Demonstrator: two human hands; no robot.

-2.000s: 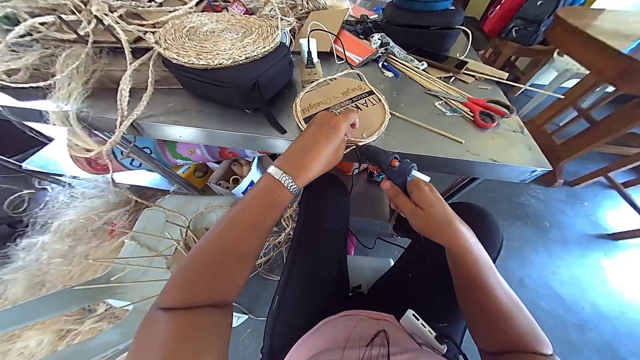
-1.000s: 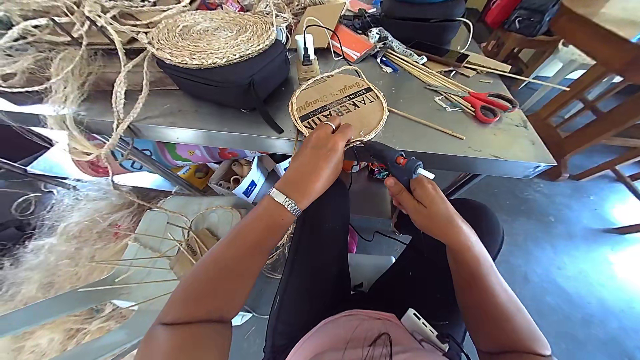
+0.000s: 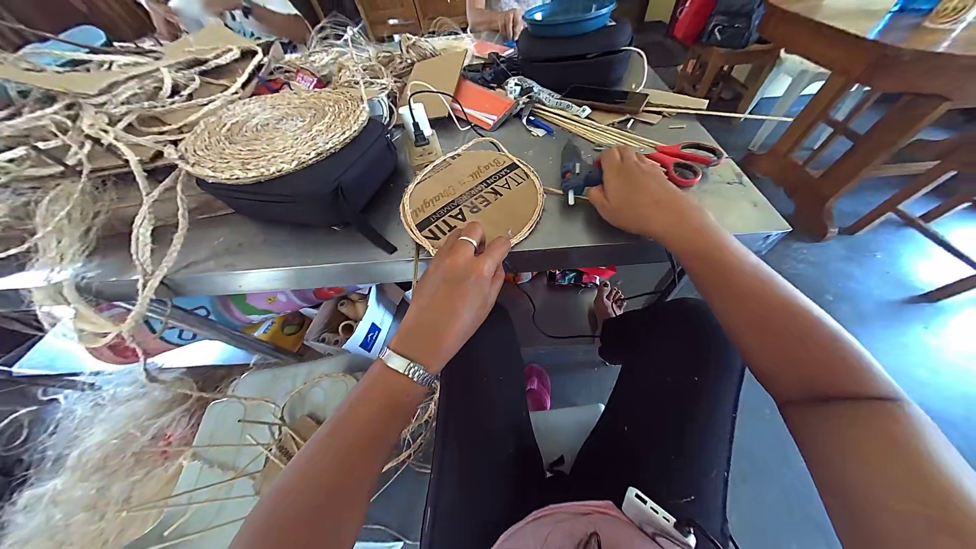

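Note:
My left hand (image 3: 461,293) pinches the near edge of a round cardboard disc (image 3: 476,191), which has a braided fibre cord around its rim and printed writing on its face. Near the table's right part, my right hand (image 3: 637,191) is on a dark hot glue gun (image 3: 579,175); the fingers cover its handle, so whether they still grip it cannot be told. Red-handled scissors (image 3: 690,160) lie just beyond that hand, beside thin sticks (image 3: 595,130). A braided cord (image 3: 415,267) hangs from the disc's left edge.
A coiled woven mat (image 3: 274,133) rests on a black case (image 3: 305,191) at the left. Loose braids (image 3: 145,229) hang over the metal table's edge (image 3: 229,278). A white plug (image 3: 415,122) stands behind the disc. Another person's hand (image 3: 505,21) is at the far side.
My right hand has moved forward from over my lap to the tabletop, and the glue gun now lies there by the scissors. My left hand stays at the disc's near edge.

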